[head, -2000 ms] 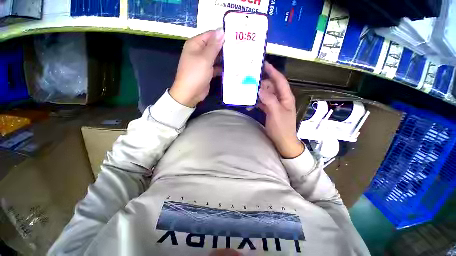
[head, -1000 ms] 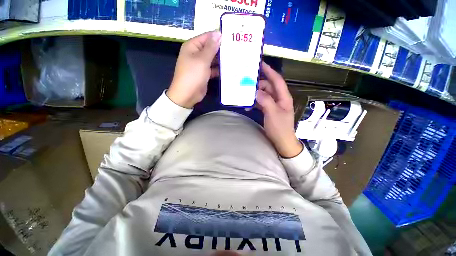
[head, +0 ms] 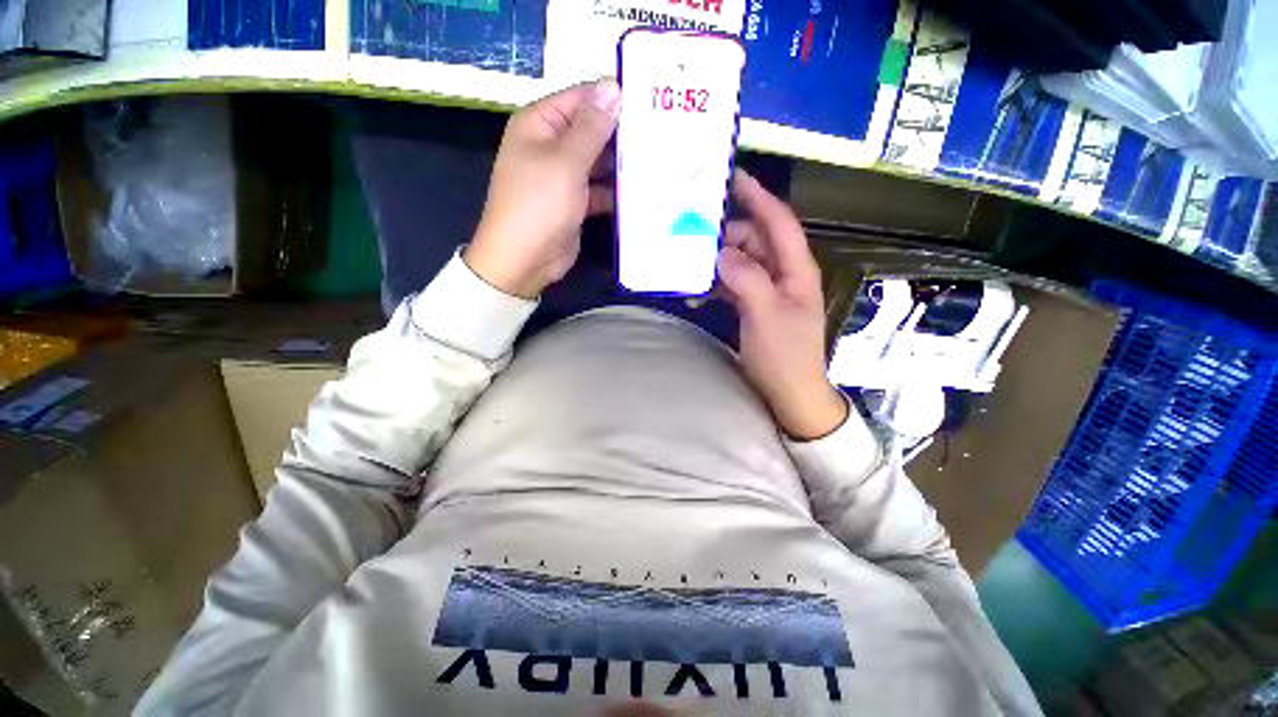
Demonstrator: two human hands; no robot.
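Note:
A smartphone [head: 674, 168] with a bright white screen, red clock digits and a small cyan patch is held upright above the lap, its top overlapping the bench edge. My left hand [head: 547, 189] holds its left edge, with the thumb near the upper left side. My right hand [head: 775, 287] holds its lower right edge with bent fingers. The fingertips behind the phone are hidden.
The bench edge [head: 463, 84] bears blue-and-white printed cardboard. White trays [head: 1142, 84] stand at the upper right. White units [head: 939, 336] lie in a carton by the right knee. A blue crate [head: 1149, 448] stands farther right. A left carton holds clear plastic bags [head: 168, 210].
The phone and both hands have shifted slightly left in the picture since the earliest frame. The grip looks the same and the screen still shows the clock.

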